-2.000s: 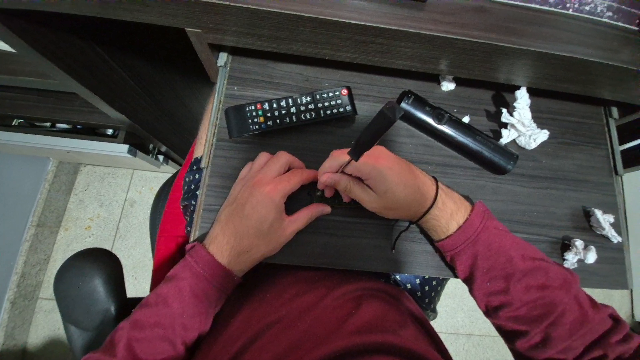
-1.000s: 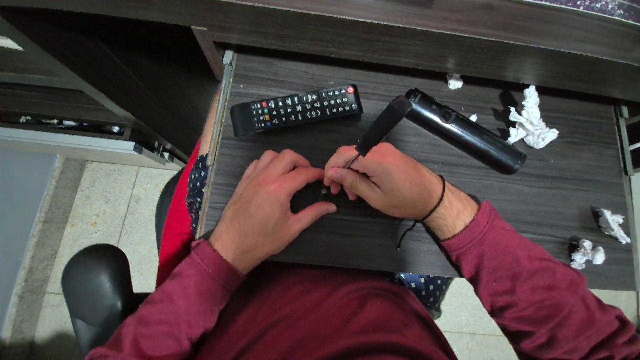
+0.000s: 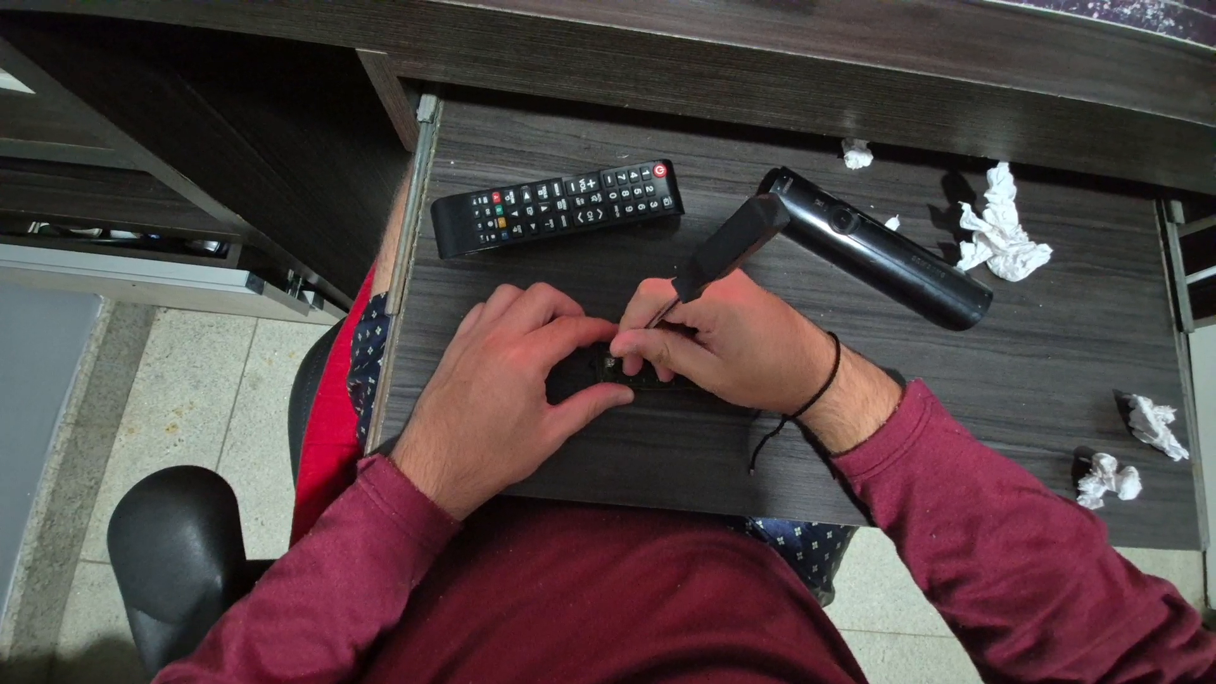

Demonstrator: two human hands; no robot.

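On the dark wood-grain pull-out shelf lies a small dark object (image 3: 610,363), largely covered by both hands; its kind cannot be told. My left hand (image 3: 508,380) steadies its left end between thumb and index finger. My right hand (image 3: 727,347) grips a thin tool with a wide black handle (image 3: 731,247), its fingertips down at the small object; the tool's tip is hidden by the fingers. Above my left hand lies a black remote control (image 3: 559,208) with buttons facing up. A glossy black cylindrical device (image 3: 879,247) lies beyond my right hand.
Crumpled white paper (image 3: 1005,228) lies at the right rear, a smaller piece (image 3: 857,153) by the back panel, and two more (image 3: 1154,426) near the right edge. The desk's front panel (image 3: 760,104) overhangs the shelf (image 3: 665,456). A black chair armrest (image 3: 179,560) stands at lower left.
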